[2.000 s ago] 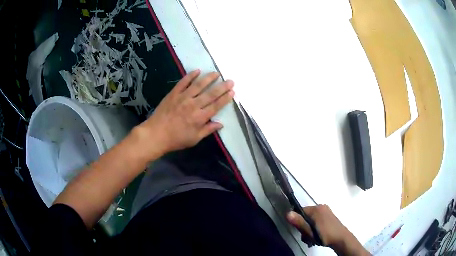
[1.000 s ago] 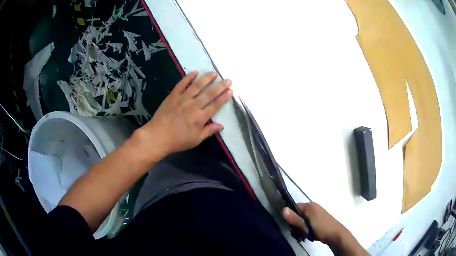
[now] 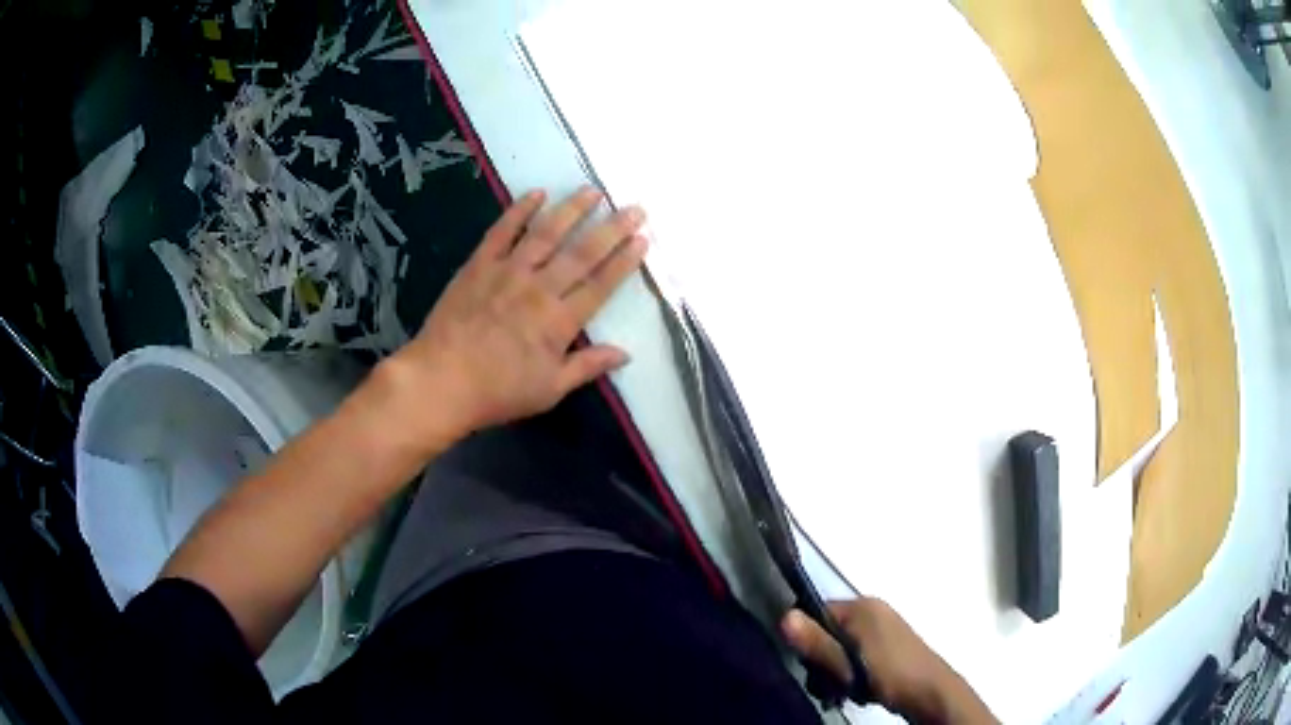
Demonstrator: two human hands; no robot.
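Observation:
White material lies flat on the table, its cut edge running along the table's near side. My right hand is shut on the black handles of the shears, low in the view. The long dark blades lie along the material's edge and look nearly closed, tips pointing up towards my left hand. My left hand lies flat with fingers spread, fingertips at the material's edge, holding nothing. A black bar weight rests on the material. A tan card template lies on it at the right.
The table's red edge runs past my left wrist. A whitish bin with white pieces inside stands on the dark floor at the left, and white offcuts lie scattered beyond it. A red-tipped pen and dark objects lie at the lower right.
The white material, weight and tan template have shifted down the view. The material's far corner now shows at the top. My right hand and the shears have moved slightly left; my left hand stays flat.

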